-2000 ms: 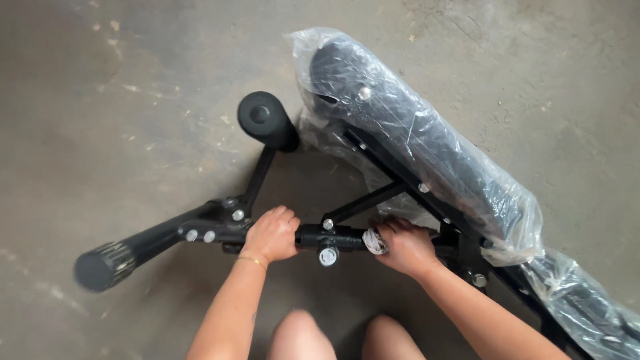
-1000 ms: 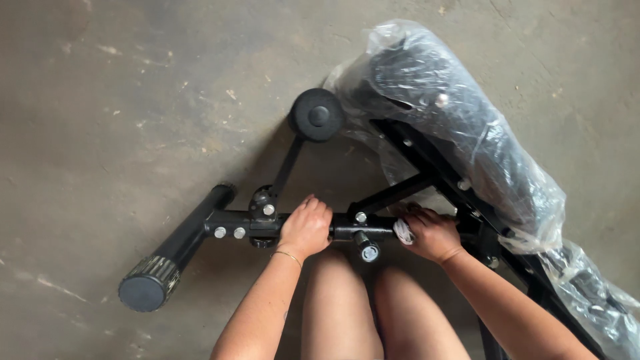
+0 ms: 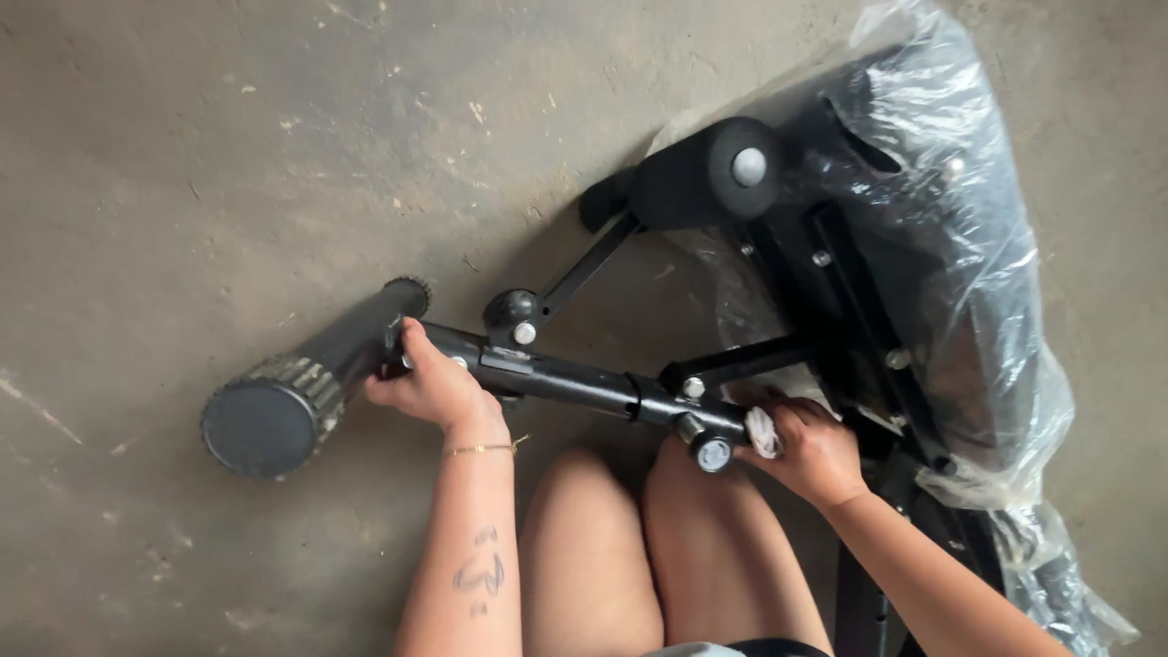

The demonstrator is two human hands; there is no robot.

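A black steel frame tube (image 3: 584,385) of what looks like an exercise bench runs across the view. My left hand (image 3: 440,379) grips its left end, close to the joint with the cross foot tube (image 3: 351,333), which has a ribbed end cap (image 3: 274,415). My right hand (image 3: 808,449) holds the tube's right part, fingers partly hidden, beside a small piece of whitish wrapping (image 3: 763,432). Between the hands are a round adjustment knob (image 3: 712,452) and a foam roller (image 3: 707,173) on a thin arm (image 3: 589,265).
A dark padded part in clear plastic wrap (image 3: 985,274) lies at the right, with black metal bars (image 3: 858,292) beneath it. The concrete floor (image 3: 182,182) spreads around, and my knees (image 3: 584,547) are close below the tube.
My left hand has moved left along the tube to the foot-tube joint. The frame has turned, and the foam roller now stands against the wrapped pad. My right hand stays at its place by the wrapping.
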